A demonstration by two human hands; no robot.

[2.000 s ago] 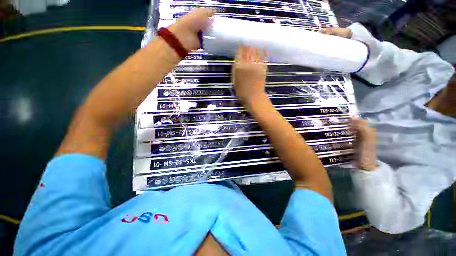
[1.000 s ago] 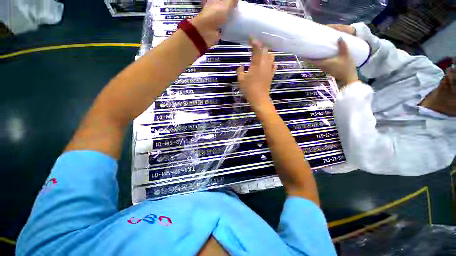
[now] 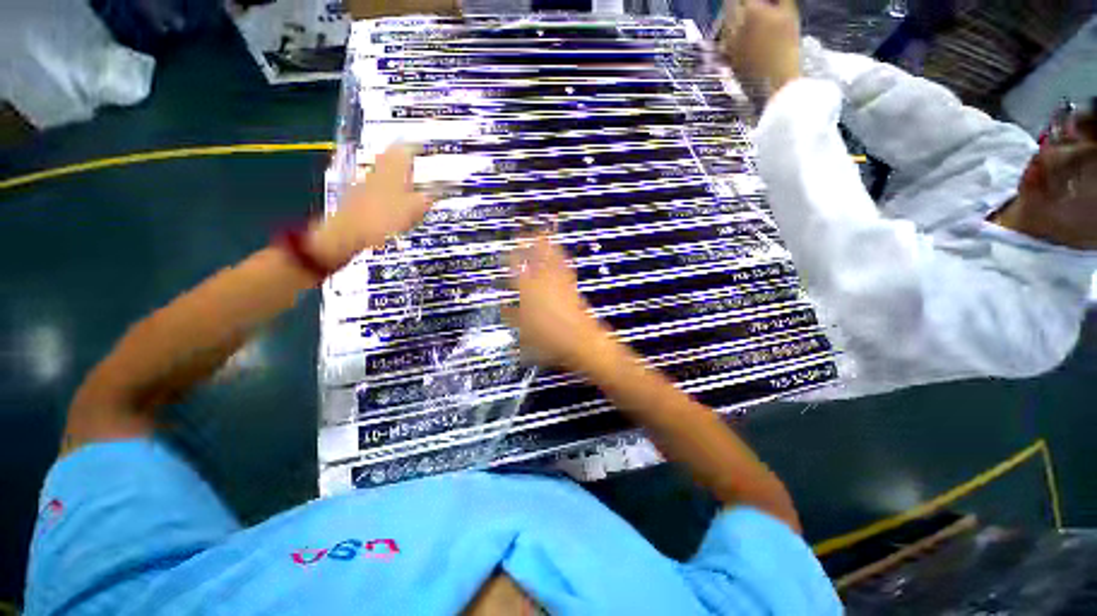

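The TV cartons (image 3: 577, 259) stand on edge in rows in front of me, striped dark and white from above. Clear, wrinkled stretch film (image 3: 493, 349) lies over them and shows by its glare. My left hand (image 3: 383, 207) is over the left part of the cartons, blurred, with no object visible in it. My right hand (image 3: 547, 295) is over their middle, fingers pointing away from me and apart, also blurred; whether it touches the film is unclear. The film roll is not visible.
A person in white sleeves (image 3: 830, 229) stands at the right side, their hands (image 3: 764, 42) raised at the far right corner of the cartons. White bags (image 3: 72, 72) lie at the upper left. A pallet (image 3: 902, 554) is at the lower right.
My left hand has let go of the white film roll and moved back and left over the cartons. My right hand has moved nearer to me. The roll has gone from view.
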